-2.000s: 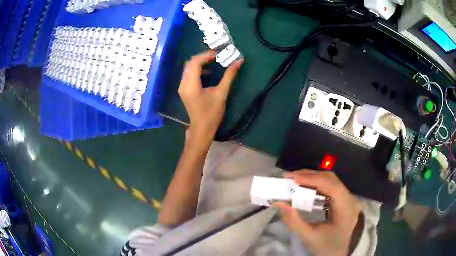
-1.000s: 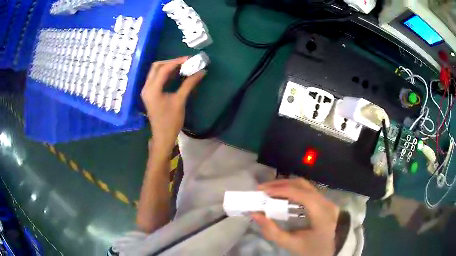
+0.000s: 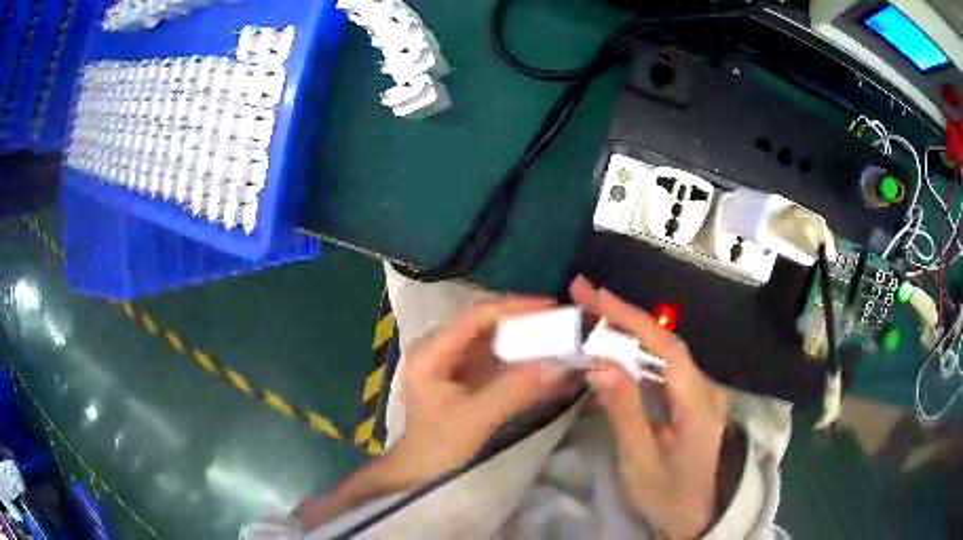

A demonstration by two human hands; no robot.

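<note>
My left hand (image 3: 465,364) holds a white block-shaped charger housing (image 3: 539,334) between thumb and fingers. My right hand (image 3: 671,417) holds a smaller white plug-end piece with two metal pins (image 3: 625,350), the pins pointing right. The two white pieces are close together in front of my body, with a narrow gap at the top; blur hides whether they touch lower down. A curved row of white chargers (image 3: 399,42) lies on the green mat beyond my hands.
A blue tray (image 3: 283,200) filled with white chargers is at the left, above other blue trays. The black fixture box (image 3: 718,348) with a red light and white sockets (image 3: 676,207) is at the right. Black cables (image 3: 514,190) cross the mat. Wires, a circuit board (image 3: 861,306) and a meter (image 3: 906,37) stand further right.
My left hand has left a charger at the row's near end and come to my right hand. The long white piece, earlier joined in my right hand, now shows as two pieces, one in each hand.
</note>
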